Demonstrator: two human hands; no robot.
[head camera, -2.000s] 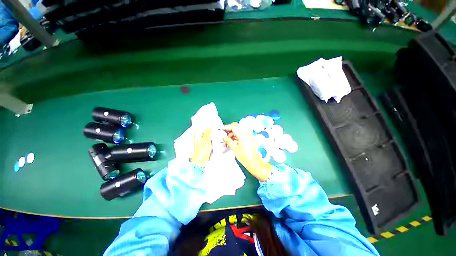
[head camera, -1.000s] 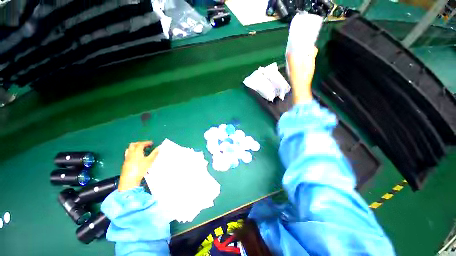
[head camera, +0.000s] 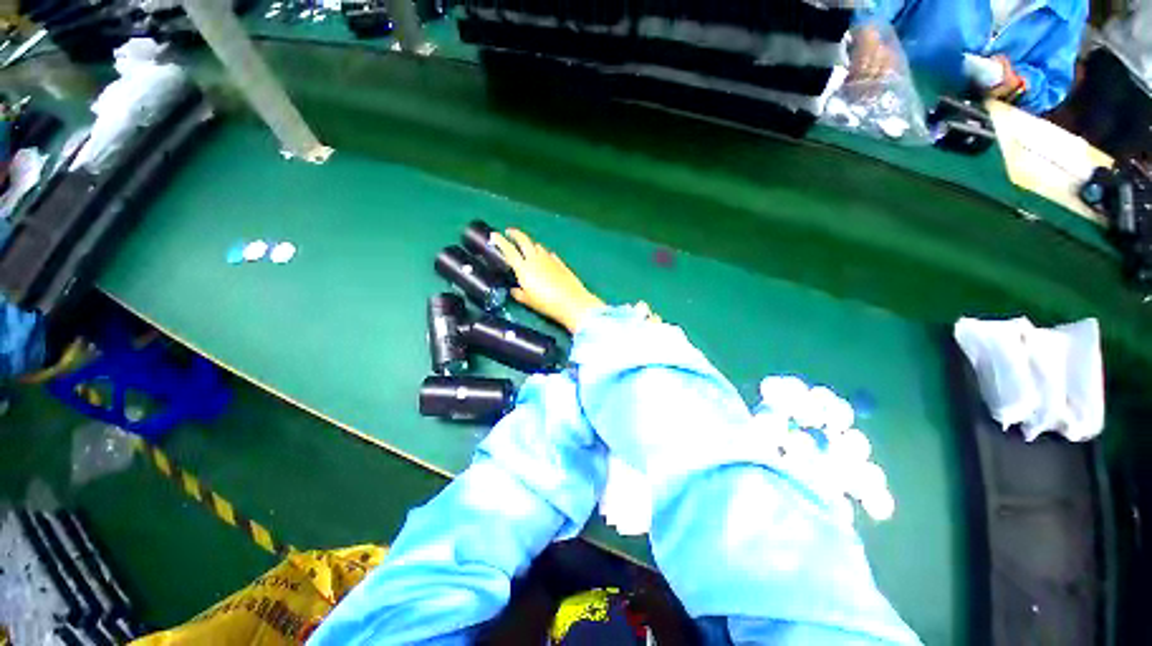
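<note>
My right hand (head camera: 546, 278) reaches across to the left, its fingers around the lens end of the farthest black cylinder (head camera: 483, 239). Several more black cylinders (head camera: 466, 398) lie loosely nearer me. My left forearm passes under my right sleeve; only a small skin-coloured patch of my left hand (head camera: 644, 313) shows past the sleeve, so its hold is hidden. The white sheet stack (head camera: 627, 500) is mostly covered by my arms. White round discs (head camera: 828, 435) lie right of my arm. White wrapped bundles (head camera: 1038, 376) lie at the far end of the black compartment tray (head camera: 1042, 530).
A few discs (head camera: 257, 251) lie far left. A metal post (head camera: 259, 88) stands at the bench's far edge. Stacked black trays (head camera: 657, 76), a clear bag (head camera: 878, 95) and another person's blue sleeves (head camera: 1049, 38) are across. A blue stool (head camera: 158, 385) and yellow bag (head camera: 272, 599) are lower left.
The view has turned left. My right hand has left the tray area, where it held a white bundle, and moved to the cylinders. The tray now holds more white wrapping. My left hand is largely hidden.
</note>
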